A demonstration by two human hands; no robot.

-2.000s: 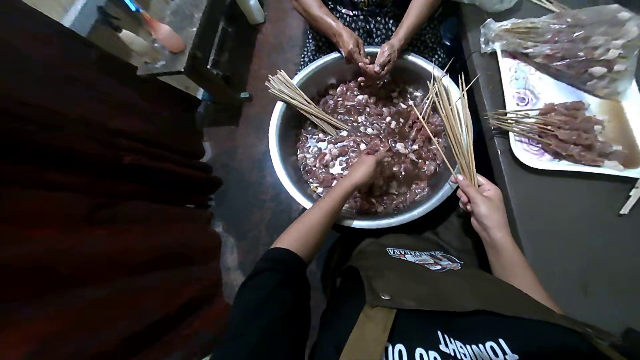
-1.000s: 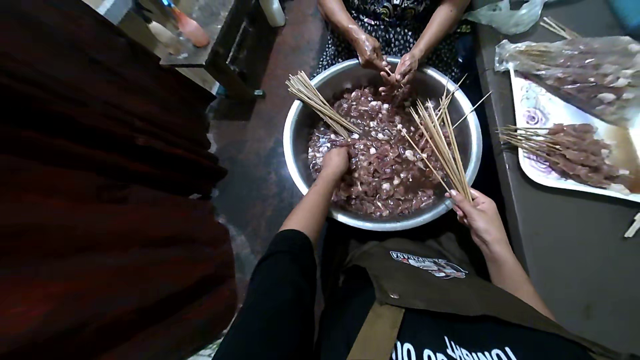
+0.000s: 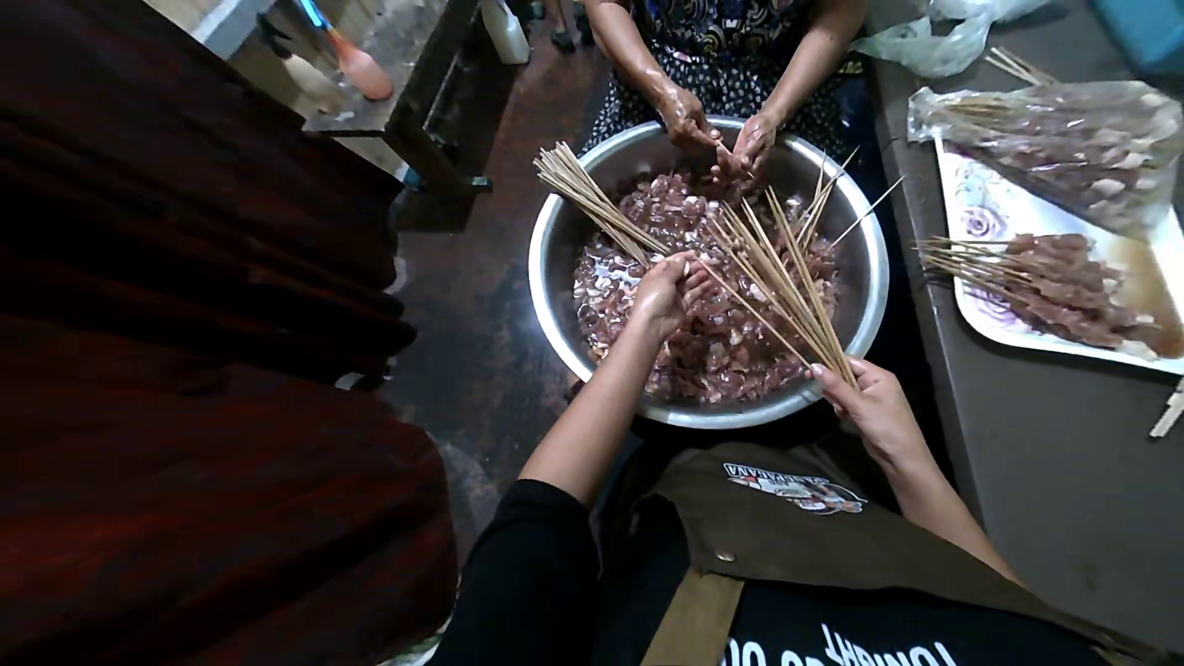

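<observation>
A wide metal basin [image 3: 544,305] holds many pieces of raw meat [image 3: 731,356] in some liquid. My right hand [image 3: 869,407], at the basin's near right rim, grips a fanned bundle of thin wooden skewers [image 3: 795,287]. One skewer slants apart from that bundle toward my left hand [image 3: 671,291], which is over the meat with its fingers curled around something small; its tip seems to be at my fingers. Another skewer bundle [image 3: 597,203] leans on the basin's left rim, its lower ends at the meat beside my left hand.
Across the basin, another person's hands [image 3: 717,139] work at a skewer. On the dark table [image 3: 1064,481] at right, a floral tray [image 3: 980,199] bears skewered meat [image 3: 1064,282] and a plastic bag of skewers [image 3: 1073,139]. A bench [image 3: 416,102] and a dark red curtain [image 3: 185,370] are at left.
My left hand, down in the meat one second ago, has risen and moved right to the tip of the single skewer. My right hand still holds its bundle.
</observation>
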